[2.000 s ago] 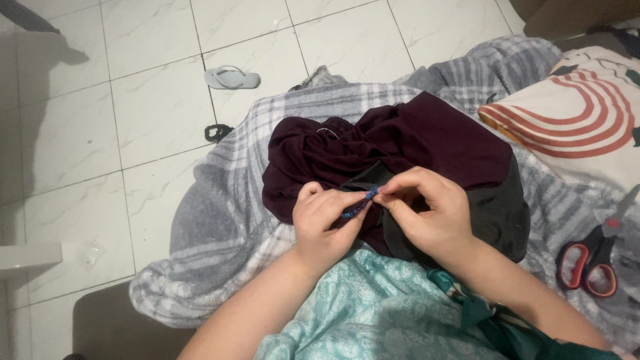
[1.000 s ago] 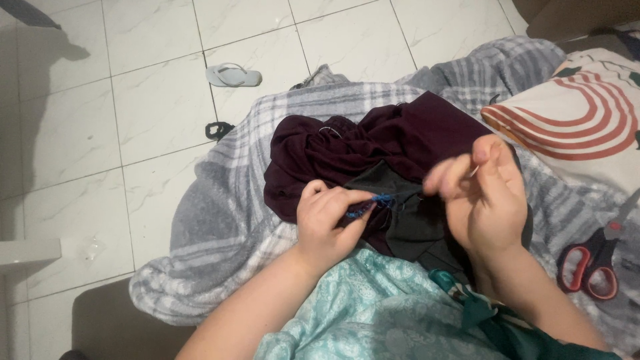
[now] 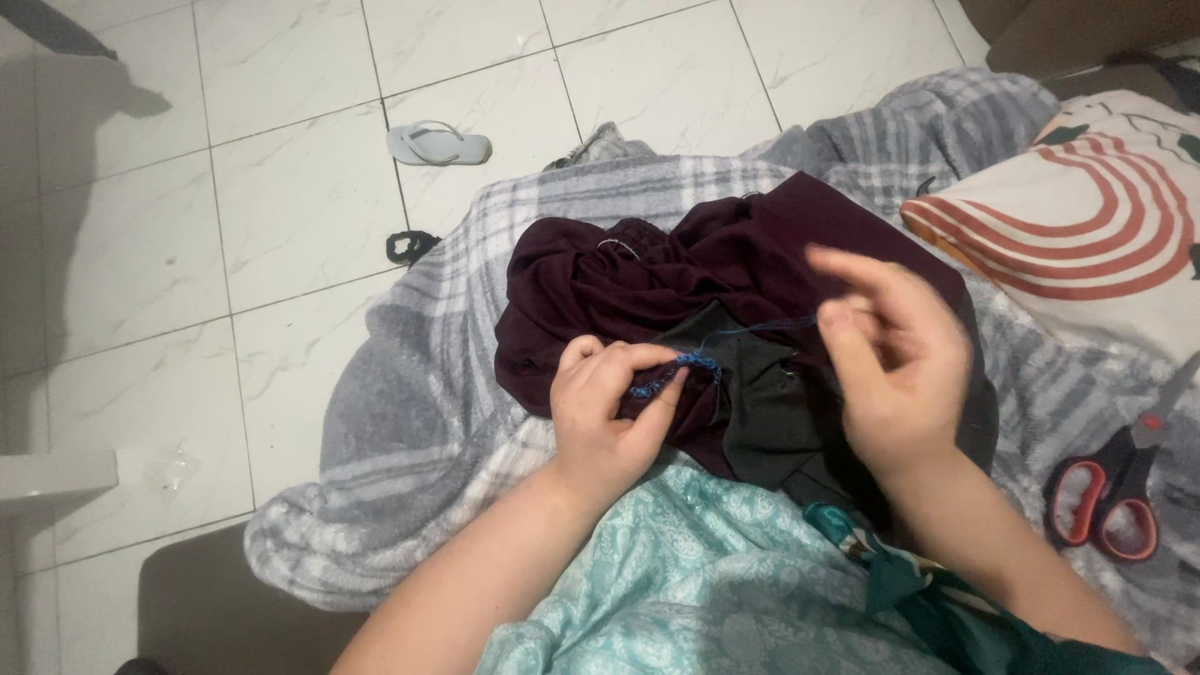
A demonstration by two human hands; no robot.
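Observation:
A dark maroon garment (image 3: 581, 281) with a dark grey fabric part (image 3: 759, 412) lies bunched on my lap. My left hand (image 3: 614, 403) pinches the edge of the cloth, where blue thread stitches (image 3: 698, 361) form a looped row. From these stitches a blue thread (image 3: 759, 326) runs taut to my right hand (image 3: 891, 347), which is raised over the garment's right side and somewhat blurred. Its thumb and fingers are bent around the thread's end; a needle cannot be made out there.
A grey plaid blanket (image 3: 412, 394) spreads under the garment. Scissors with black and red handles (image 3: 1106, 487) lie on it at the right, below a patterned cushion (image 3: 1078, 225). On the tiled floor are a flip-flop (image 3: 439, 145) and a small black loop-shaped item (image 3: 411, 247).
My right hand was at the stitches beside my left hand two seconds ago; it has moved away to the right, and a length of blue thread now shows between them. My left hand keeps its pinch.

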